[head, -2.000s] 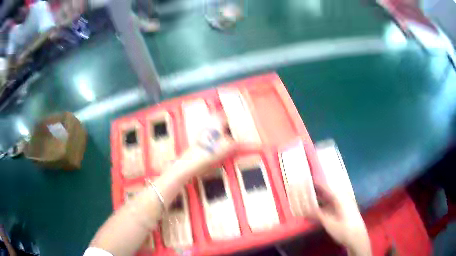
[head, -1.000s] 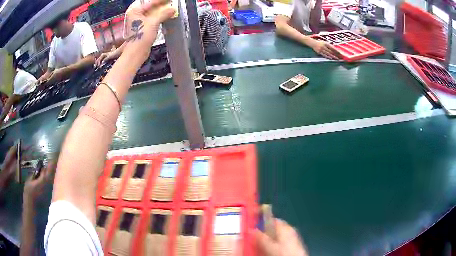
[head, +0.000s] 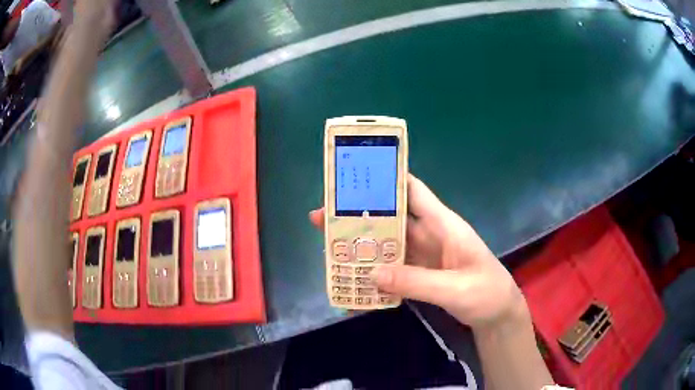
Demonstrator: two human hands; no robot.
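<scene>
My right hand [head: 449, 266] holds a gold keypad phone [head: 366, 228] upright in front of me, its thumb on the number keys. The phone's screen is lit blue. My left arm reaches up along the left edge; the left hand [head: 95, 11] is blurred and partly cut off at the top, so its grip cannot be told. A red phone tray [head: 245, 251] lies on the green bench at left with two rows of gold phones. Some screens are black, two in the back row are blue, one in the front row is white. The back row's rightmost slot holds no phone.
A grey post [head: 179, 42] stands behind the tray. A pale metal rail [head: 358, 38] crosses the bench. At lower right, below the bench, a red surface [head: 602, 266] bears a small overlapping stack of gold phones [head: 585, 331]. Part of a person [head: 34, 30] shows at top left.
My right hand has raised the phone from beside the tray to the middle of the view. The view has turned down and right. My left arm remains stretched out at the left.
</scene>
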